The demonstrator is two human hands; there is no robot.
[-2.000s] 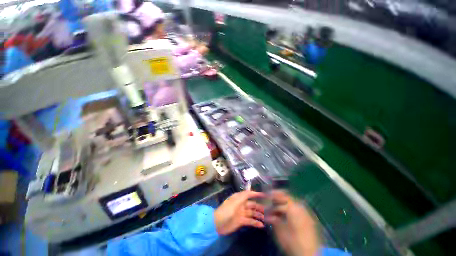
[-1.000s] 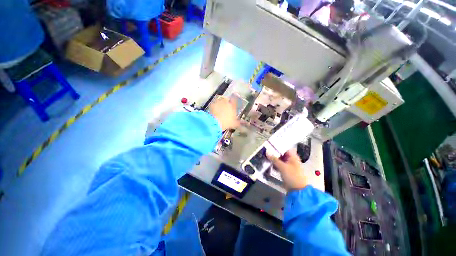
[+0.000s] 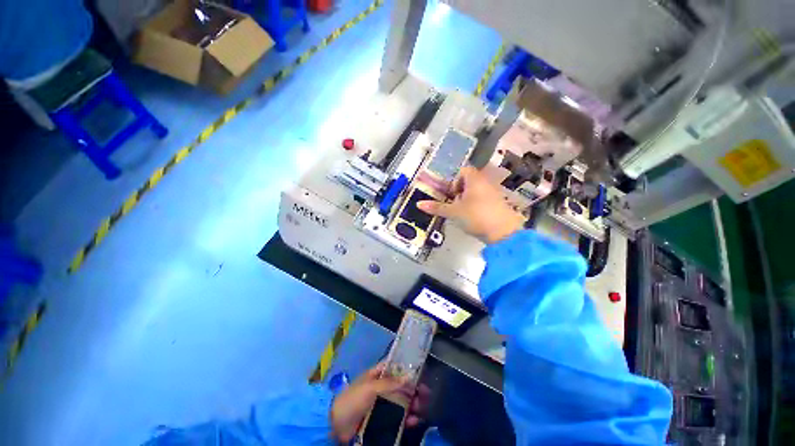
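A gold-rimmed phone unit (image 3: 449, 155) lies opened out in the left loading fixture (image 3: 397, 244), grey panel above, black screen and round part below. My right hand (image 3: 479, 205) is on this unit, its thumb on the black screen and its fingers by the middle; the exact grip is partly hidden. My left hand (image 3: 357, 402) holds a second opened phone unit (image 3: 411, 344) upright at the bottom, in front of the machine's touch display (image 3: 440, 305). A blue clamp (image 3: 393, 193) sits beside the left fixture.
The right fixture (image 3: 575, 209) holds a dark part with a round area. A feeder block (image 3: 523, 161) stands between the fixtures. The gantry (image 3: 558, 43) overhangs the back. Dark trays (image 3: 671, 348) with phones lie at right. A carton (image 3: 200, 52) and blue stool (image 3: 109, 122) stand on the floor.
My left hand has drawn back from the left fixture with a phone unit. My right hand has moved left, and its unit now lies in the left fixture. The view has shifted.
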